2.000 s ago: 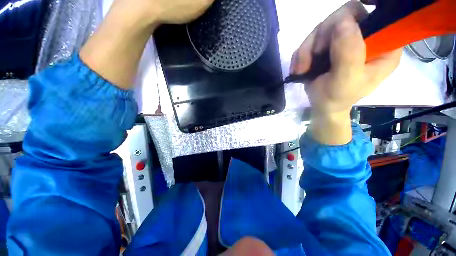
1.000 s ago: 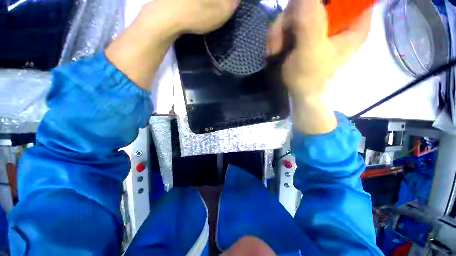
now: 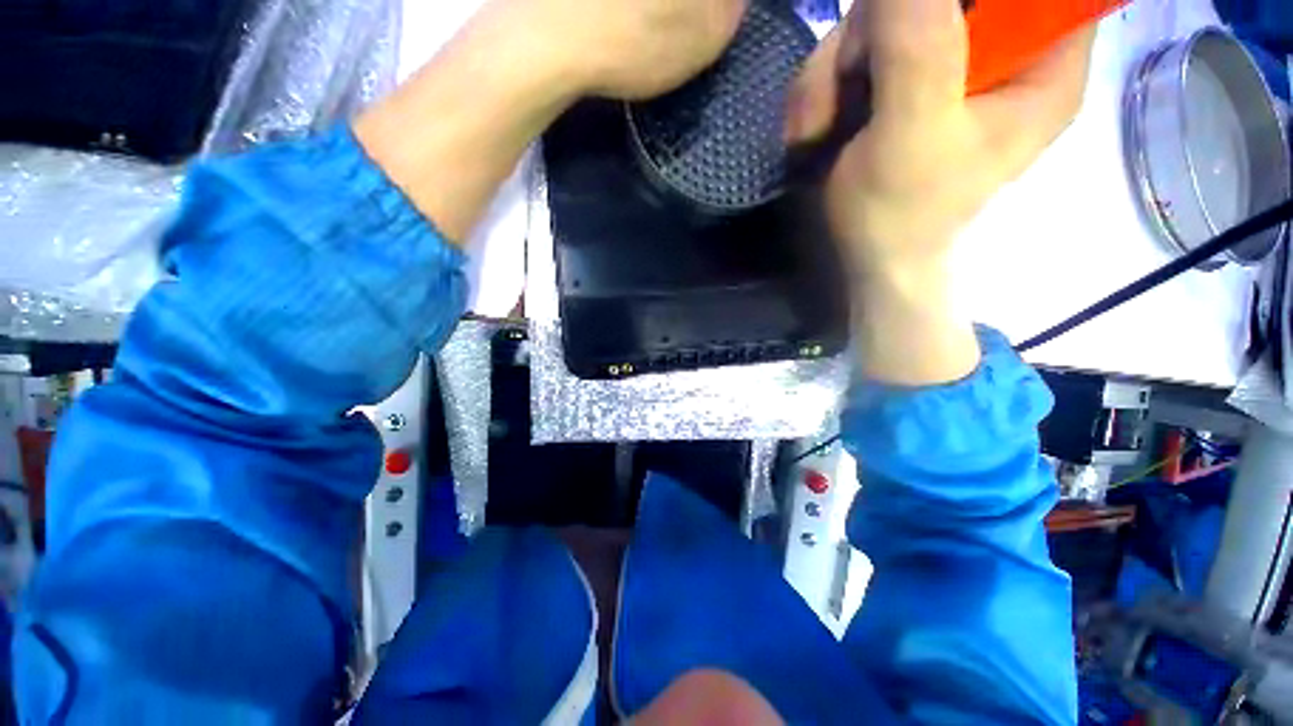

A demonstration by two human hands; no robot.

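A glossy black panel [image 3: 681, 291] lies on crinkled silvery-white wrap [image 3: 681, 409] in front of me. A round dark perforated disc [image 3: 723, 135] sits on the panel's upper part. My left hand [image 3: 645, 43] is over the disc's upper left edge, cut off by the top of the picture; its fingertips are hidden. My right hand [image 3: 943, 156] is closed on an orange corded tool [image 3: 1035, 36], beside the disc's right edge. The tool's tip is hidden by my fingers and the dark blur there.
A round silver metal pan [image 3: 1205, 142] stands at the right on the white table. The black cable [image 3: 1156, 277] runs across the right side. Another black panel [image 3: 114, 71] lies on translucent wrap [image 3: 99, 241] at the left. White control boxes with red buttons stand below the table edge.
My right hand with the tool has moved left from beside the panel to the disc's right edge. The view has shifted, so the panel appears farther right and more of the metal pan shows.
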